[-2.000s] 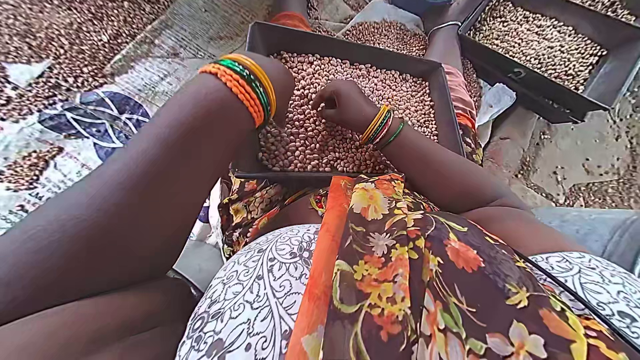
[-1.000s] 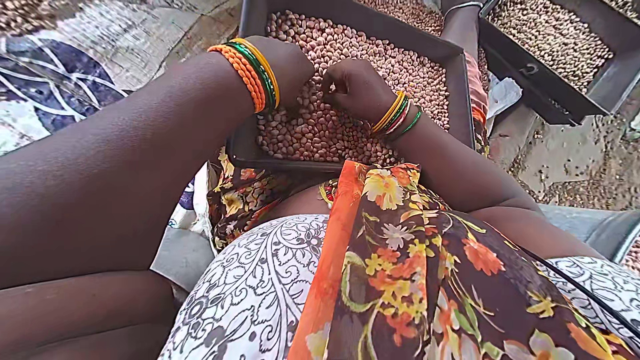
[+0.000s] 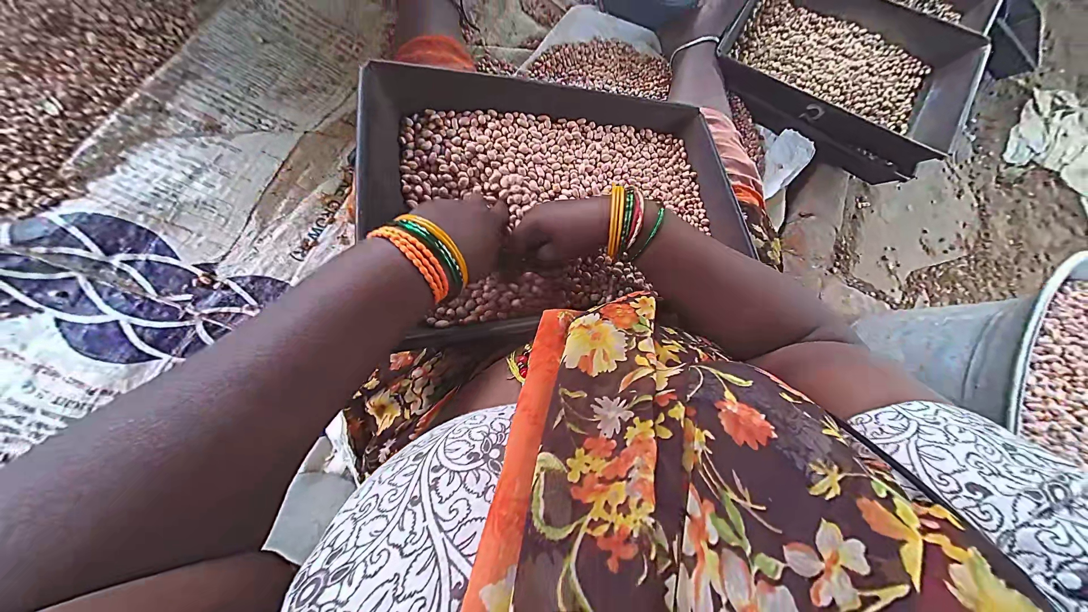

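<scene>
A dark rectangular tray rests across my lap, filled with a layer of pinkish-brown nuts or beans. Low in the tray, my left hand, with orange, green and yellow bangles at the wrist, touches the pile with its fingers curled down. Close against it on the right is my right hand, its fingers curled in and its wrist in yellow, green and red bangles. The fingertips of both hands are largely hidden, so whether either holds a nut or bean cannot be made out.
More dark trays with paler nuts or beans stand at the upper right. A metal bucket of them lies at the right edge. Printed sacking covers the ground at left, under a spread heap. Beyond my tray are a person's lower legs.
My left hand has moved down and right within the tray, beside my right hand. The two hands were further apart two seconds ago.
</scene>
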